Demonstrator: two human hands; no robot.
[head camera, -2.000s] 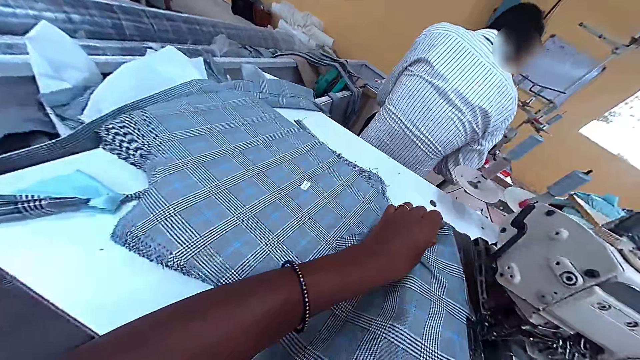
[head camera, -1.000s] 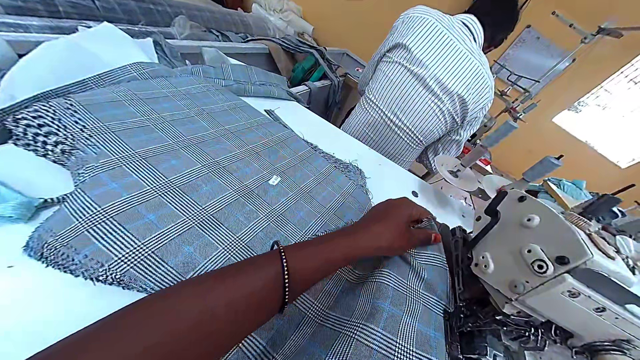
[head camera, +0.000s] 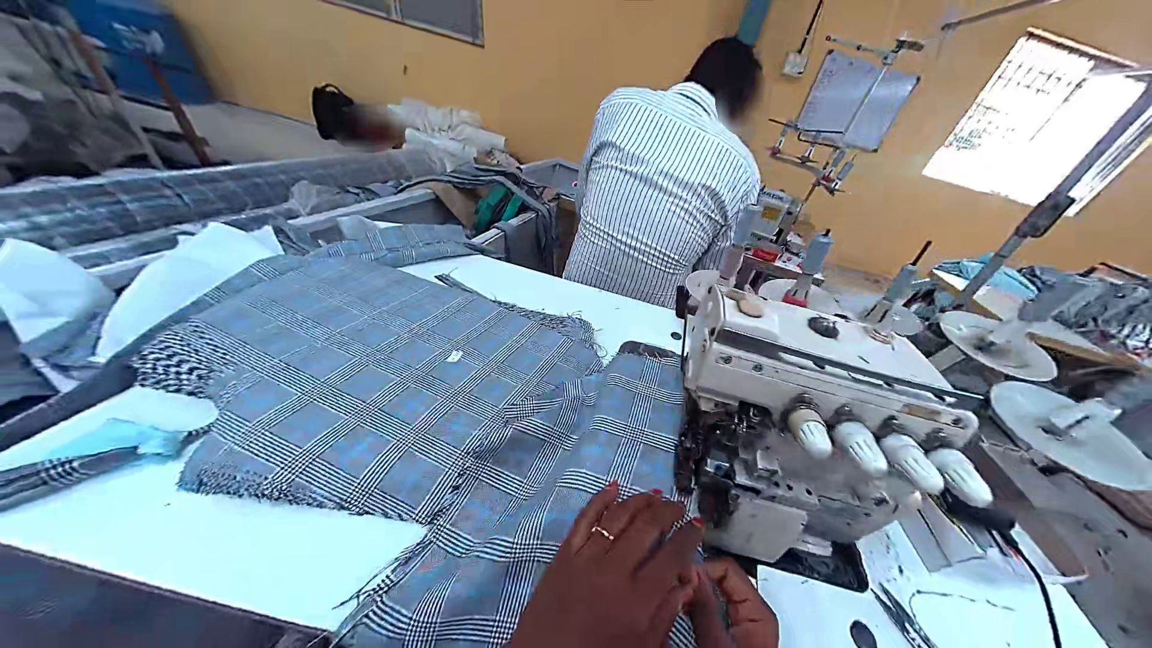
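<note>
A grey-blue plaid fabric piece (head camera: 360, 360) with frayed edges and a small white tag lies on the white table, its right part running up to a white overlock sewing machine (head camera: 810, 378). Over the fabric's near right part, close to the machine's needle area, my left hand (head camera: 621, 567) rests with a ring on one finger. My right hand (head camera: 738, 603) is beside it at the bottom, fingers bent against the cloth edge. Both hands touch, and the left partly hides the right's grip on the fabric.
Thread snips (head camera: 900, 616) lie right of the machine. Thread cones (head camera: 814, 256) stand behind it. A person in a striped shirt (head camera: 670, 180) works beyond the table, back turned. White cloth scraps (head camera: 189, 279) and rolled plaid fabric (head camera: 180, 207) are at the left.
My left hand has moved from the cloth's far right edge down toward the near edge by the machine. My right hand has come into view. The view has shifted to show more of the room.
</note>
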